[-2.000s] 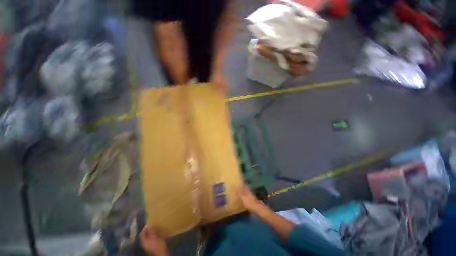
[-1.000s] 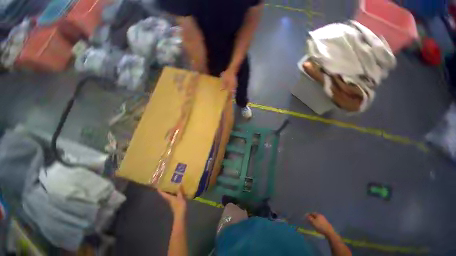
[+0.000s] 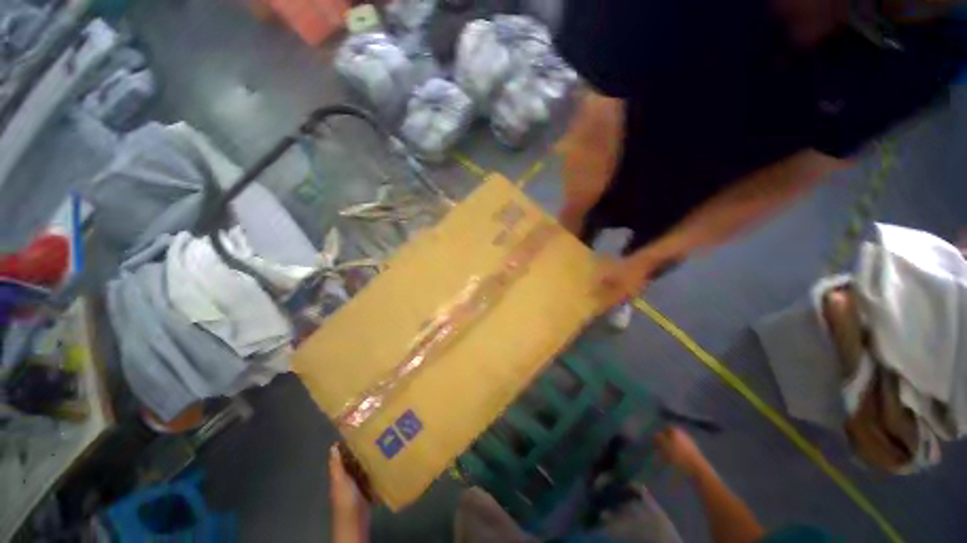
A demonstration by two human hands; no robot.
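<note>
A large brown cardboard carton with shiny tape and blue marks lies tilted in front of me. My left hand is at its near left edge, fingers against the side. My right hand is off the carton, near the dark handle part of the green platform trolley; blur hides whether it touches anything. Another person's hands hold the carton's far edge. The green slatted trolley shows partly from under the carton's right side.
The other person in dark clothes stands at the far side. Cloth piles and a dark curved handle are at left. Grey bundles lie behind. A cloth-topped box is at right. A blue stool is lower left.
The carton has turned clockwise in view. The other person now appears further right and closer. My left hand stays at the near edge; my right hand, on the carton two seconds ago, remains off it.
</note>
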